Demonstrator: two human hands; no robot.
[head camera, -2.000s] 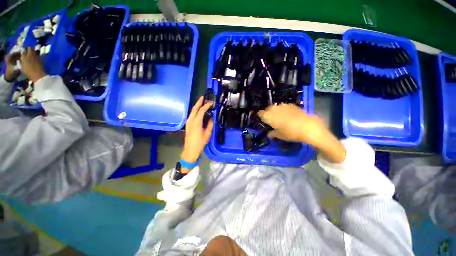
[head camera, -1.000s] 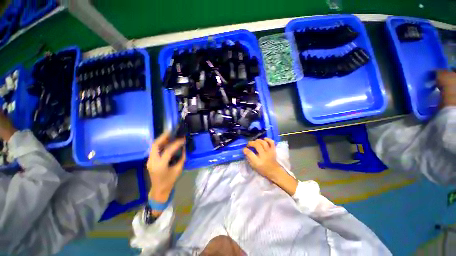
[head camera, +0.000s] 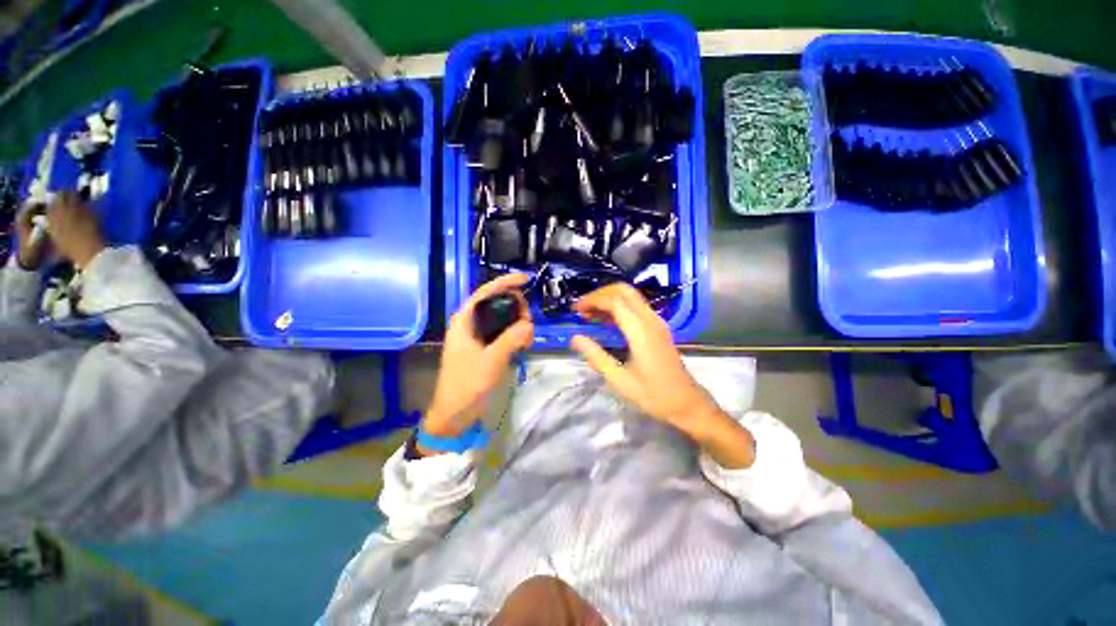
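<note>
My left hand (head camera: 480, 355) is shut on a black housing (head camera: 496, 317) at the front edge of the main blue tray (head camera: 459, 251). My right hand (head camera: 636, 361) is just right of it, fingers apart, with nothing visible in it. The tray is crowded with jumbled black units (head camera: 569, 159), some with thin shiny projections. The clear parts box (head camera: 773, 147) of small green pieces stands to the right of the tray.
A side tray with rows of black units (head camera: 924, 263) lies at right, another (head camera: 337, 287) at left. Further left are a tray of black units (head camera: 202, 184) and a neighbour's hands (head camera: 61, 230) at white parts (head camera: 92, 141). A green belt (head camera: 514, 15) runs behind.
My left hand has come in to the tray's front edge, still holding the black housing. My right hand has left the tray's lower right rim and moved closer to it. The view has shifted.
</note>
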